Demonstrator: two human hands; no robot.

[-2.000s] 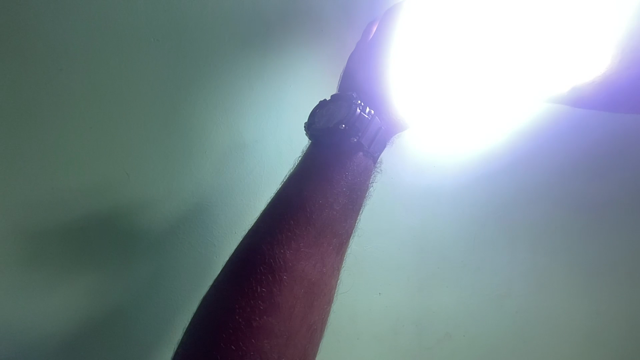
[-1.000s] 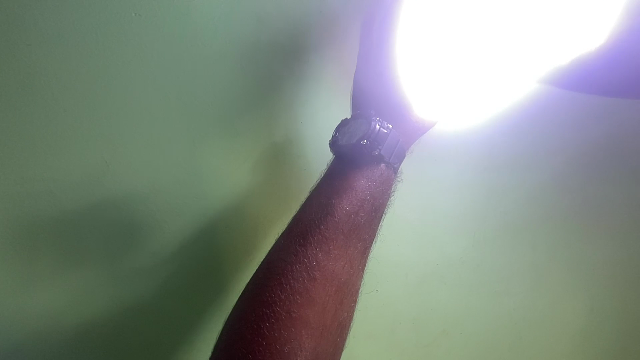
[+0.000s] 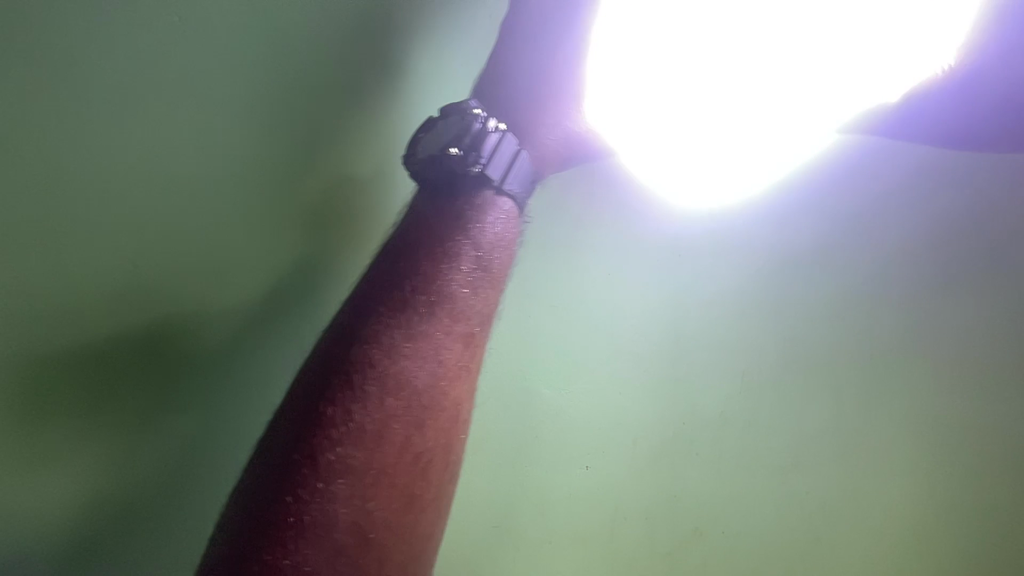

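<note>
A very bright white light [image 3: 744,88] glares at the top, right of centre, and washes out whatever lies around it. My left hand [image 3: 540,88] reaches up to the left edge of this glare, its fingers lost in the light or cut off by the frame. On that wrist sits a chunky dark wristwatch [image 3: 472,152]. From the right edge my right hand [image 3: 952,116], a dark shape, comes to the other side of the light. What either hand holds or touches cannot be made out.
Behind the arm spreads a plain greenish wall [image 3: 680,400], lit at the right. Soft dark shadows fall on its left part.
In the view, the watch and left forearm sit somewhat farther right than two seconds ago. Both hands remain beside the glare.
</note>
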